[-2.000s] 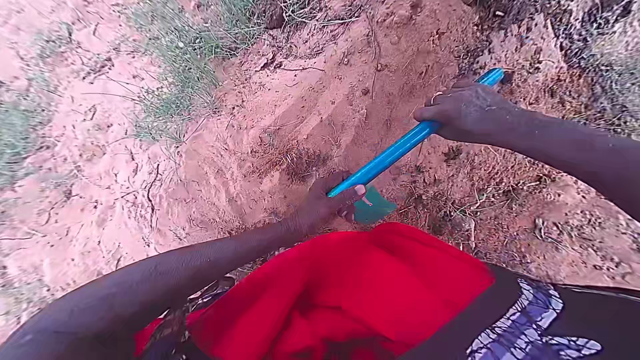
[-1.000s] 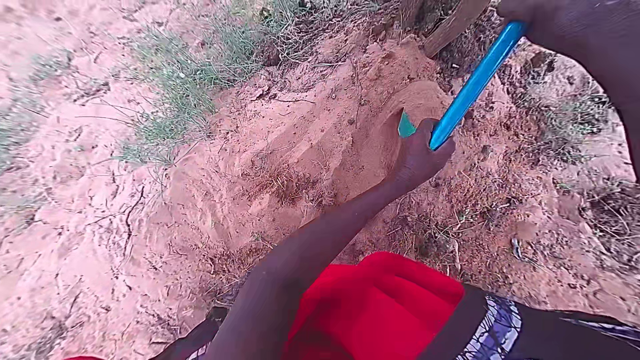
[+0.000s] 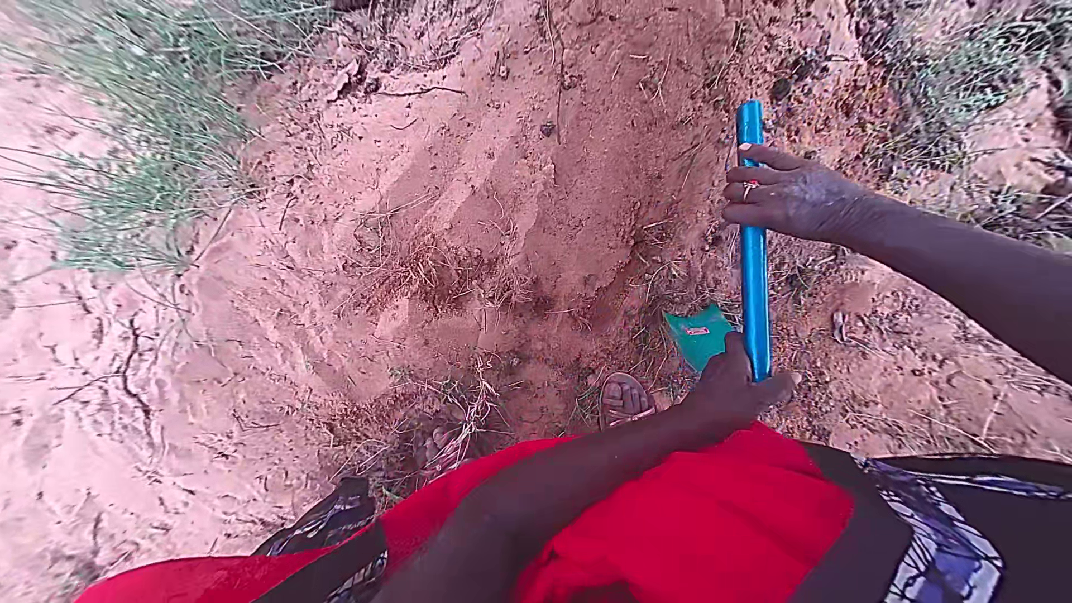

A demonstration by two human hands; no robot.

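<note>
A blue handle (image 3: 755,280) stands nearly upright in the picture at right of centre. My right hand (image 3: 791,193), with a ring on one finger, lies around its upper part, fingers pointing left. Lower down, my left hand (image 3: 737,389) is at the handle's bottom end, its thumb out to the right. A green metal blade (image 3: 700,335), like that of a hoe or shovel, shows just left of the left hand, low near the soil. Its joint with the handle is hidden.
Reddish sandy soil (image 3: 469,218) with ridges and dry roots spreads ahead. Green grass (image 3: 142,126) grows at upper left, more brush (image 3: 963,75) at upper right. My sandalled foot (image 3: 624,400) stands near the blade, and red cloth (image 3: 695,519) hangs over my lap.
The handle has swung from a slant toward the upper right to nearly upright in view. Both hands are now lower in the picture, and the green blade shows nearer my feet.
</note>
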